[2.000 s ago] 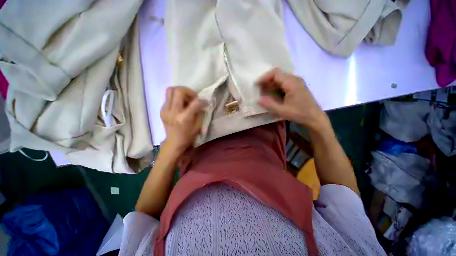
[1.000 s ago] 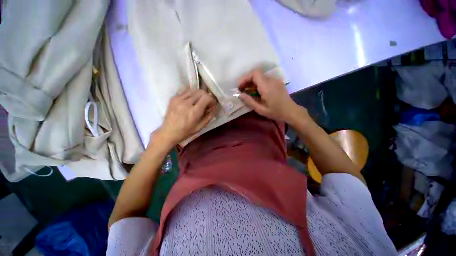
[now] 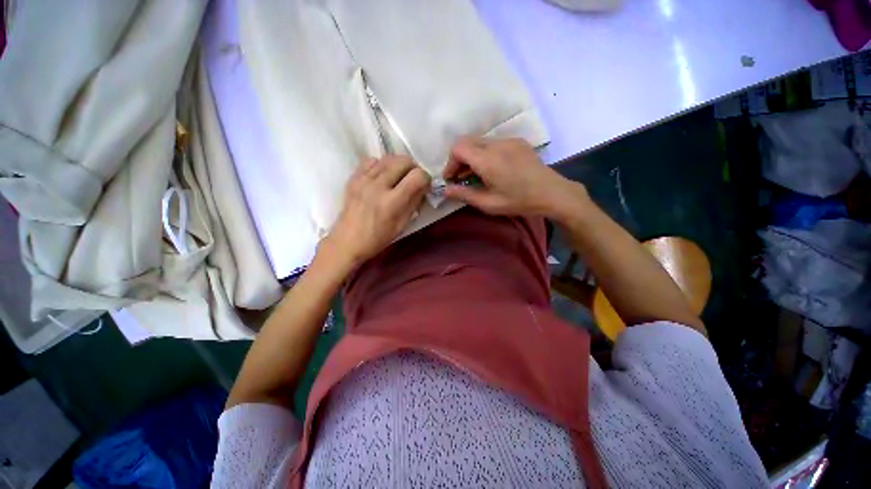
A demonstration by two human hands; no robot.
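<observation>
Cream trousers lie spread on the table in front of me, waistband edge nearest my apron. The zip fly runs from the waistband into the cloth and is partly open. My left hand pinches the waistband beside the fly. My right hand is closed around thread snips, mostly hidden; a small shiny spot shows between the fingertips of both hands at the waistband end. Whether it is blade tips or a closure I cannot tell.
A heap of cream garments hangs over the table's left edge, with a white loop. The white table extends right, with magenta cloth at its far corner. A round orange-brown stool seat stands beside my right forearm. Blue bagged cloth lies lower left.
The trousers' open fly has been drawn nearly closed and the brass-coloured glint is covered. My hands have come together at the waistband end, the right moving left.
</observation>
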